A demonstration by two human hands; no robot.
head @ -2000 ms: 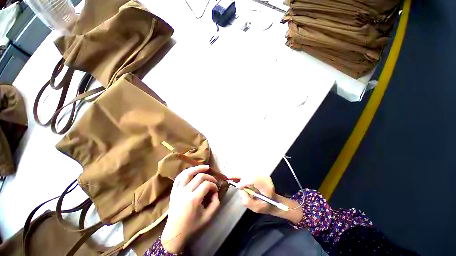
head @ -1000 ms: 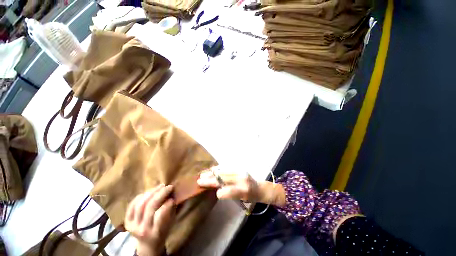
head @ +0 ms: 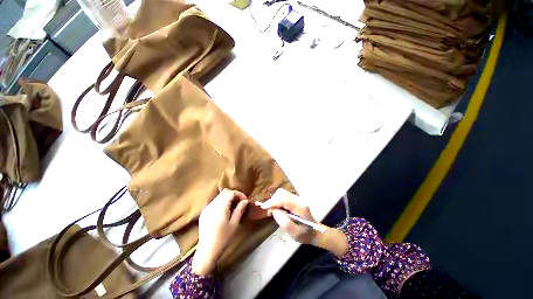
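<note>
A tan-brown fabric bag (head: 181, 146) lies on the white table in front of me. My left hand (head: 221, 225) pinches the bag's fabric near its lower right part, fingertips together. My right hand (head: 295, 216) is close beside it, holding a slim white pen-shaped tool (head: 307, 222) like a pencil, its tip end at the fabric by my left fingertips. The exact tip is too small to see. A thin pale cord (head: 346, 209) loops near my right wrist.
Another bag with dark straps (head: 169, 44) lies beyond; more brown fabric (head: 64, 263) is at lower left. A tall brown pile (head: 424, 49) stands at the table's far right edge. A small black block (head: 290, 27) lies at the back. Dark floor with a yellow line (head: 456, 140) is right.
My left hand has moved from flat on the bag to pinching fabric beside my right hand. The white tool shows clearly again in my right hand. The camera view has shifted.
</note>
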